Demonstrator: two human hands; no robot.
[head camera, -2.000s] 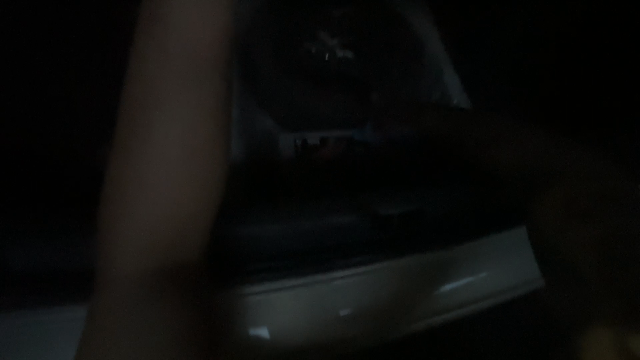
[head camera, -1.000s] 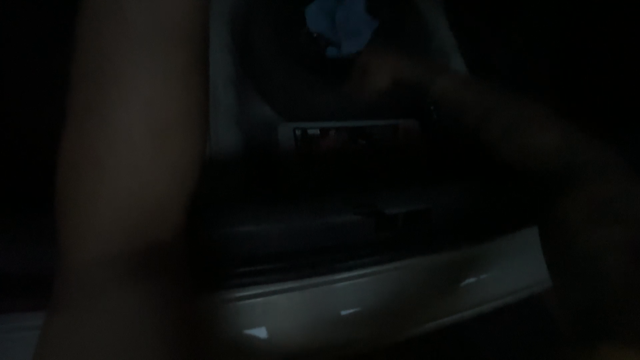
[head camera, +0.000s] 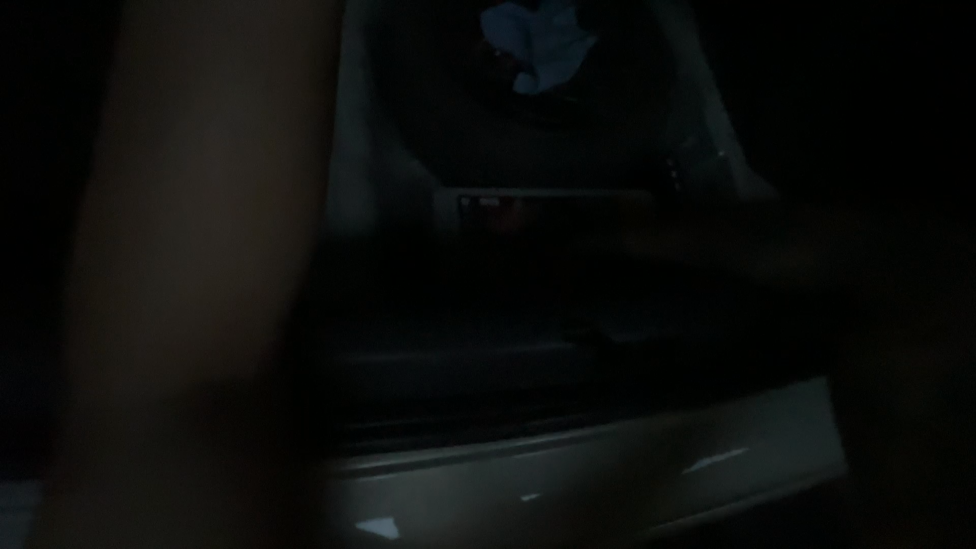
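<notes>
The view is very dark. My left forearm (head camera: 206, 191) runs up the left side, and its hand is out of view beyond the top edge. At the right, my right hand (head camera: 732, 248) is a faint blur near the front of the compartment; its fingers and anything in them cannot be made out. A crumpled light-blue cloth or sheet (head camera: 537, 46) lies at the middle of a dark round thing, apparently a spare tyre (head camera: 526, 145), at the top. Below the tyre is a pale-edged rectangular slot or box (head camera: 545, 191) with something dark and reddish inside.
What looks like a car's boot holds the tyre, with pale side walls (head camera: 351, 137) around it. A dark sill (head camera: 457, 354) crosses in front. Nearer me runs a light, glossy bumper (head camera: 595, 473) with small reflections. Deep shadow hides both sides.
The light-blue cloth or sheet, not seen two seconds ago, shows in the tyre's middle. My right hand, near it one second ago, has drawn back toward the lower right.
</notes>
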